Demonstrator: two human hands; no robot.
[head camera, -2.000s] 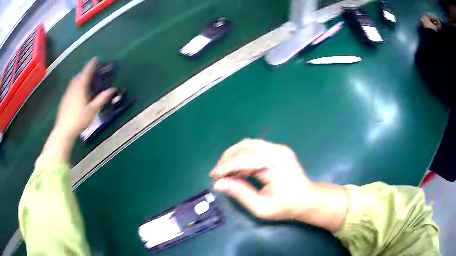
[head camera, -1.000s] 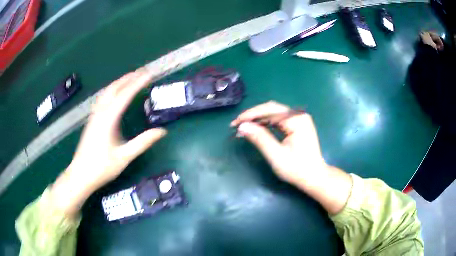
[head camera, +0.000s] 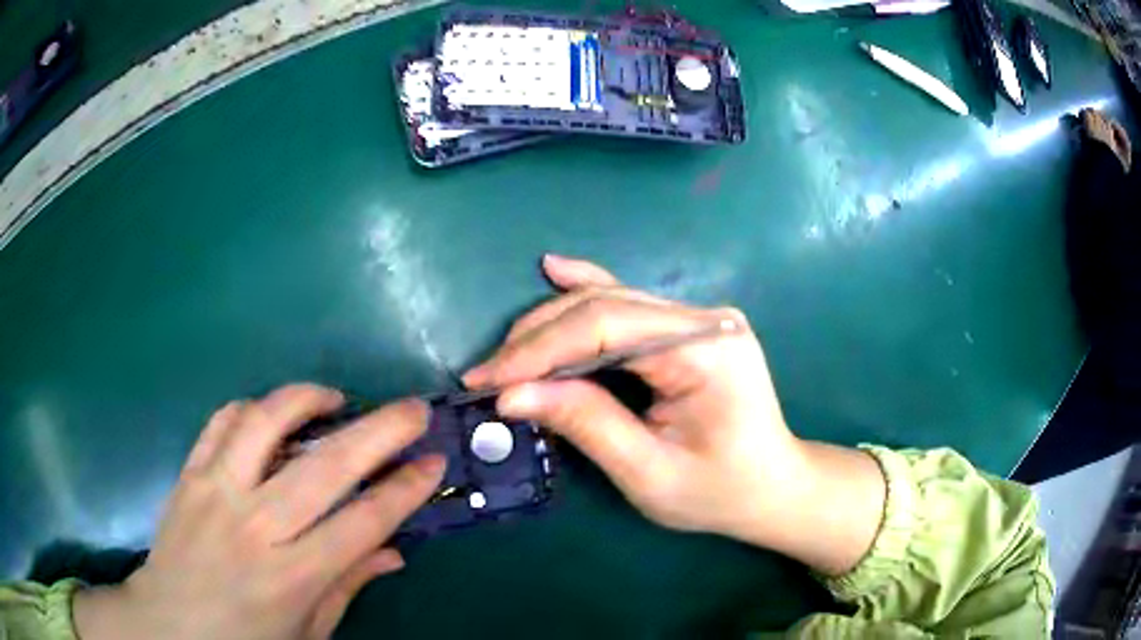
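Observation:
A dark phone housing (head camera: 514, 465) lies open side up on the green bench, low in the middle. A round silver disc (head camera: 492, 441) and a small pale dot show at its right end. My left hand (head camera: 294, 506) lies over its left part, fingers on it, and hides that part. My right hand (head camera: 663, 413) holds thin grey tweezers (head camera: 651, 345) like a pen, between thumb and fingers. The tweezers' tip end is at the housing's upper edge, partly hidden by my fingers.
Two stacked housings (head camera: 513, 71) lie beyond my hands, with red wires at the top one's right. A white pointed stick (head camera: 916, 78) and dark housings (head camera: 992, 56) lie upper right. A person's hand (head camera: 1106, 135) is at the right edge. A pale curved strip (head camera: 150, 94) borders the bench.
My left hand has moved from beside the stacked housings down onto the near housing. My right hand has come to that housing's upper edge with the tweezers. The whole view has shifted.

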